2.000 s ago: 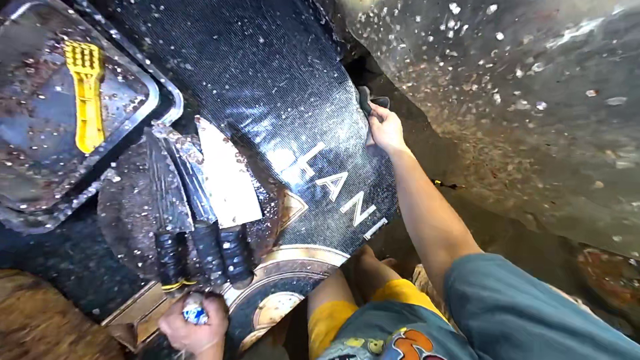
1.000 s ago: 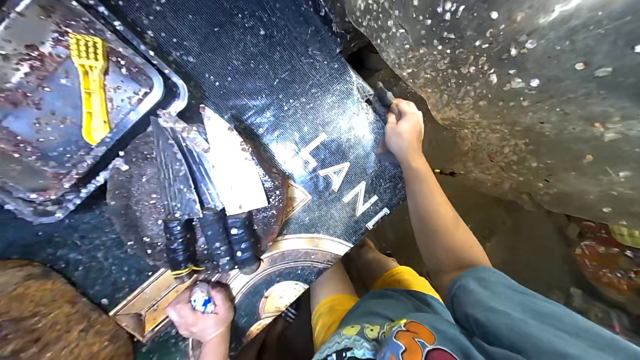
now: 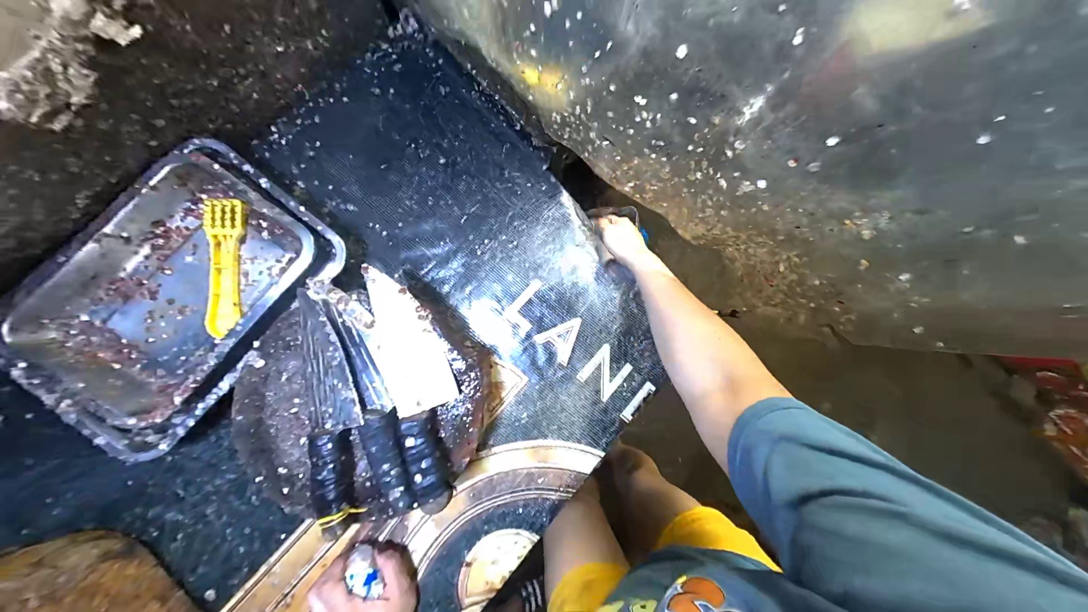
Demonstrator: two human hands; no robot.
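Low in the view, my left hand (image 3: 365,578) is closed on a small white-and-blue object (image 3: 364,575), just below the knife handles. My right hand (image 3: 620,240) grips a dark object (image 3: 614,212), partly hidden, at the right edge of the black printed mat (image 3: 442,204). Several knives with black wrapped handles lie side by side on a round dark board; the right one has a broad bright blade (image 3: 410,348). Farther left, a yellow fish scaler or similar toothed tool (image 3: 224,272) rests in a stained metal tray (image 3: 170,331).
A large grey sheet-like surface (image 3: 850,195) spattered with pale flakes fills the upper right. A brown wooden block (image 3: 93,574) sits at the lower left. The round dark board (image 3: 272,408) has bits stuck to it. A dark gap (image 3: 582,183) lies between mat and sheet.
The view has shifted, showing more beyond the tray. My right hand stays by the mat's right edge, with less of its held object showing. My left hand remains below the knife handles.
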